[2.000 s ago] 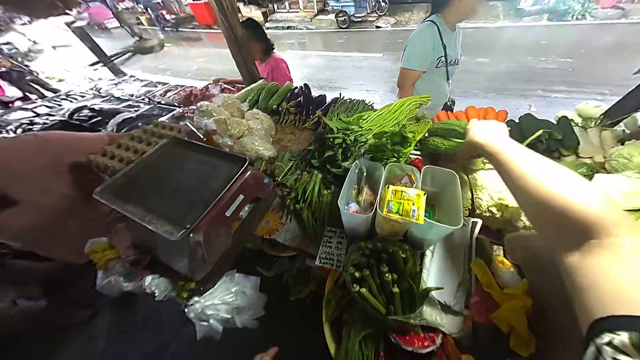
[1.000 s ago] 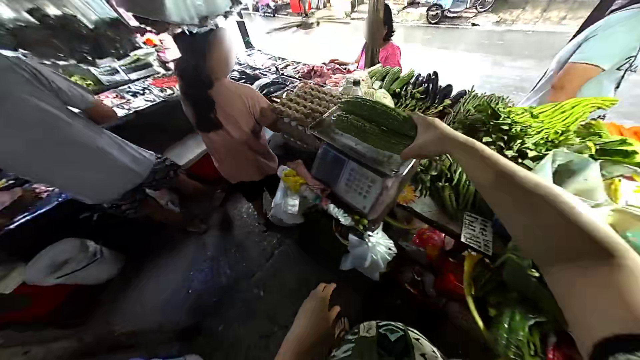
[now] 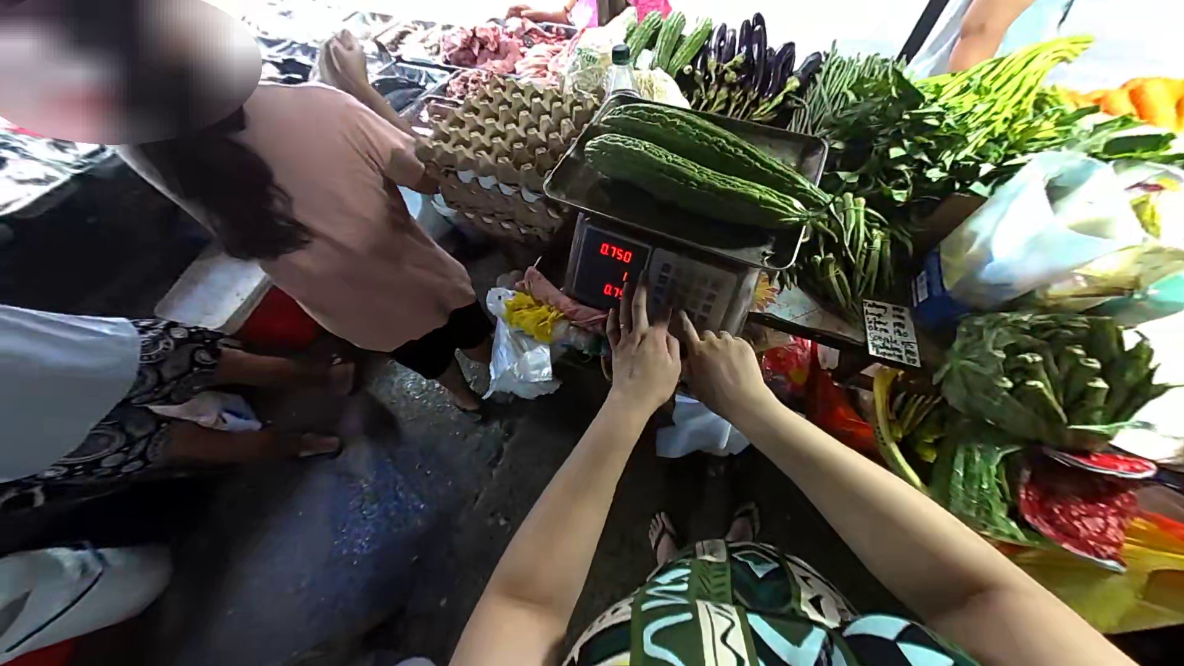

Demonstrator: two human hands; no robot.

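Two long green ridged gourds [image 3: 694, 176] lie side by side on the metal tray [image 3: 561, 185] of a digital scale. Below the tray is the scale's panel, with a lit red display [image 3: 613, 268] and a keypad [image 3: 698, 287]. My left hand [image 3: 643, 356] is at the panel between display and keypad, fingers spread, holding nothing. Beside it, my right hand [image 3: 726, 370] points its index finger at the lower keypad and is empty, its other fingers curled. Whether the fingertips press any key cannot be told.
Stacked egg trays [image 3: 518, 139] adjoin the scale's left side, near a person in a pink shirt [image 3: 342, 203]. Eggplants [image 3: 754, 60] and leafy greens [image 3: 934, 111] lie behind and right. A handwritten sign [image 3: 891, 333] stands right of the scale. White plastic bags [image 3: 520, 356] hang at its lower left.
My right hand, on the gourds at the tray a second ago, has let go and moved down to the keypad. My left hand has risen to the panel. The tray was bare two seconds ago.
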